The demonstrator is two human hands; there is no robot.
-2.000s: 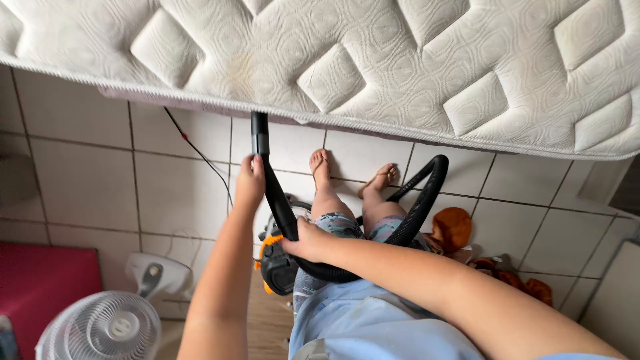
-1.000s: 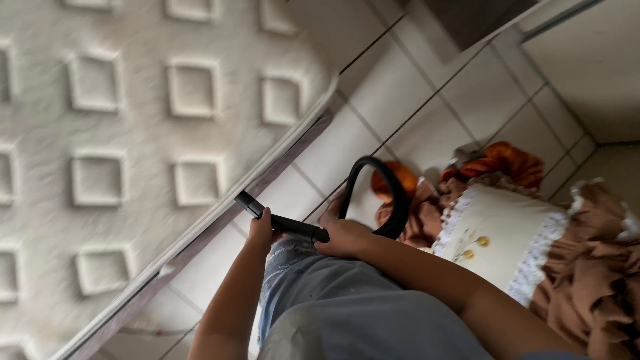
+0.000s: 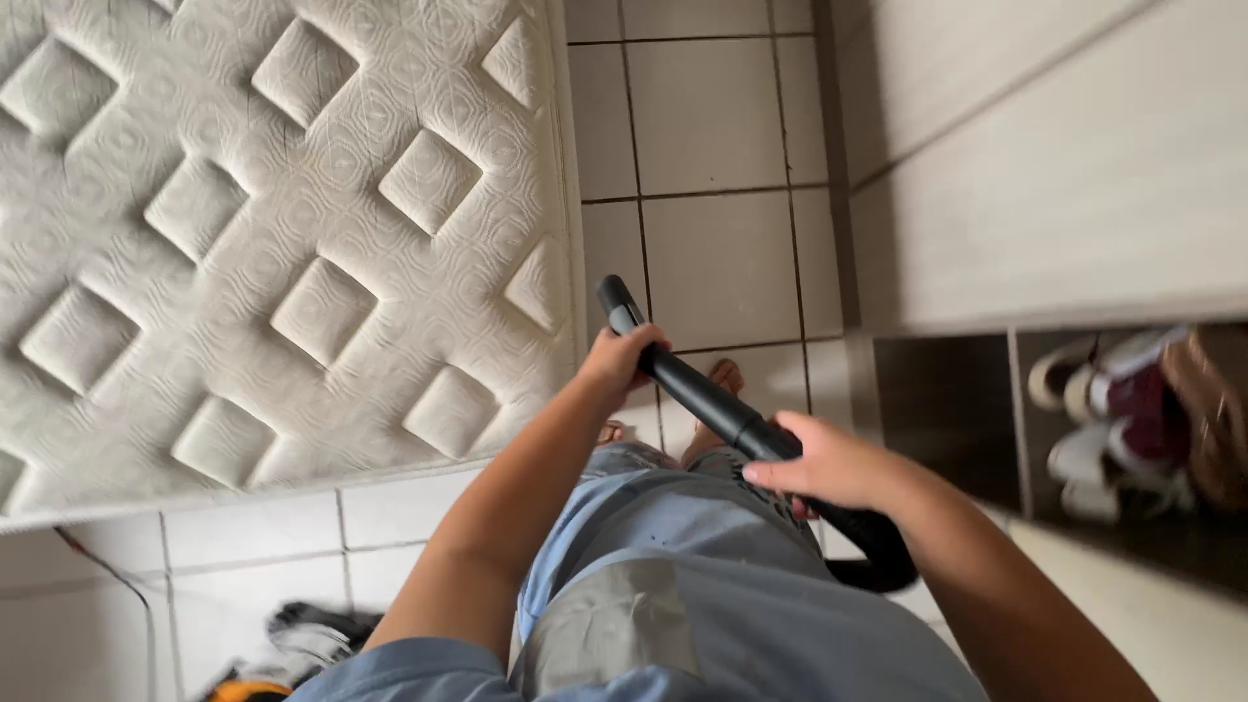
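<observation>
A black vacuum cleaner hose with a rigid tube runs slantwise in front of my body. My left hand is closed round it near its far end, just off the corner of a pale quilted mattress. Lower down the tube, my right hand grips it, with the thumb on top. Beyond that hand the hose bends back behind my right forearm. The tube's open end points away from me, over the floor tiles, and touches nothing that I can see.
Tiled floor lies between the mattress and a light wooden cabinet. Shoes sit in its open lower compartment. A black and orange appliance, partly hidden, stands at lower left, near a thin cable. My feet are below the tube.
The view has swung strongly round to the mattress corner and the cabinet. Both hands have kept hold of the vacuum tube, which was over the mattress edge one second ago and is now over the floor.
</observation>
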